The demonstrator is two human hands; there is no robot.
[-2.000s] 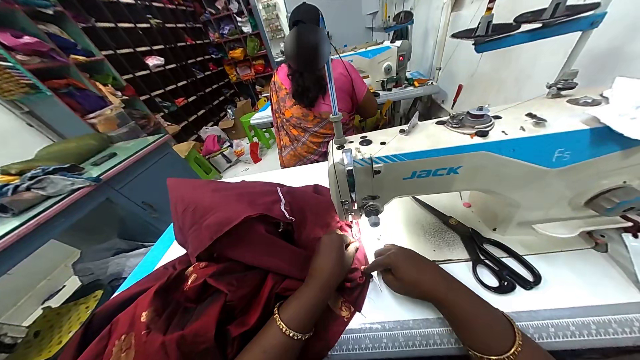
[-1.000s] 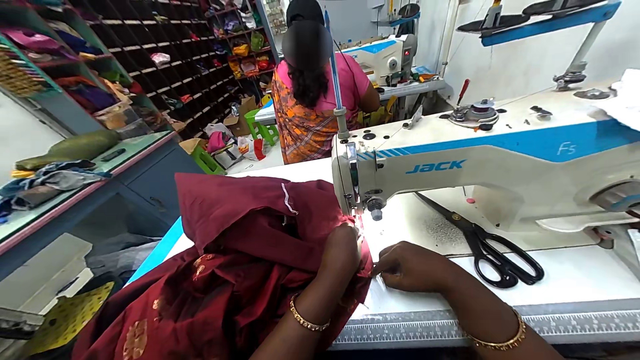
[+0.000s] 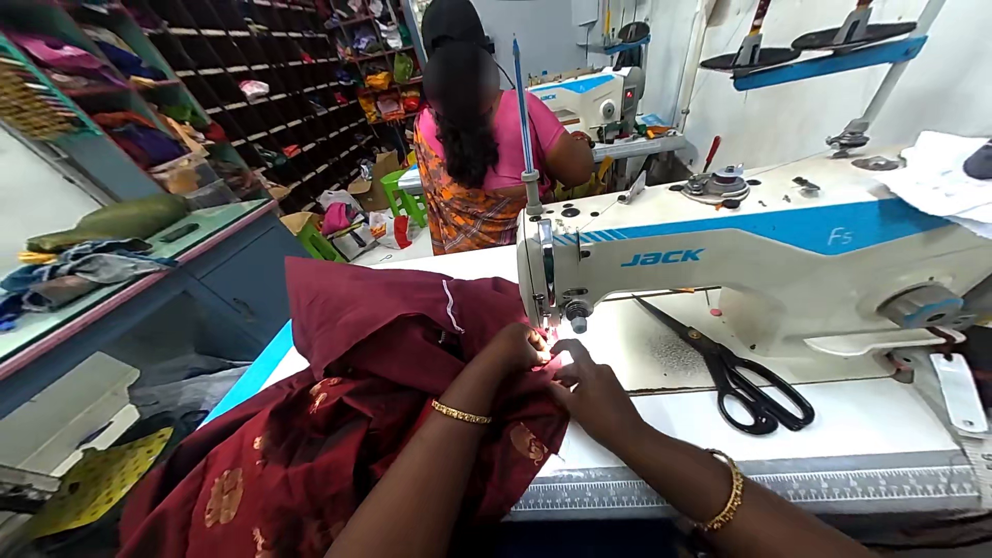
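Observation:
Maroon fabric with gold motifs [image 3: 349,434] lies bunched on the white sewing table and hangs over its front edge. A Jack sewing machine [image 3: 744,256] stands over its right part, with a lit needle area. My left hand [image 3: 515,353] pinches the cloth close to the presser foot, whose exact shape is hidden by the fingers. Beside it, my right hand [image 3: 593,387] has thumb and fingers closed on the cloth's right edge. A short white trim [image 3: 449,306] shows on the upper fabric. Black-handled scissors [image 3: 721,360] lie right of my right hand, on the machine bed.
A measuring tape strip [image 3: 837,484] runs along the table's front edge. White cloth [image 3: 945,182] rests on the machine top. Beyond the table, a person [image 3: 480,139] faces away at another sewing machine [image 3: 589,97]. A counter with folded clothes [image 3: 85,271] stands left, near cubby shelves.
My right hand has moved up toward the needle area, nearer my left hand. My left hand stays at the cloth by the presser foot.

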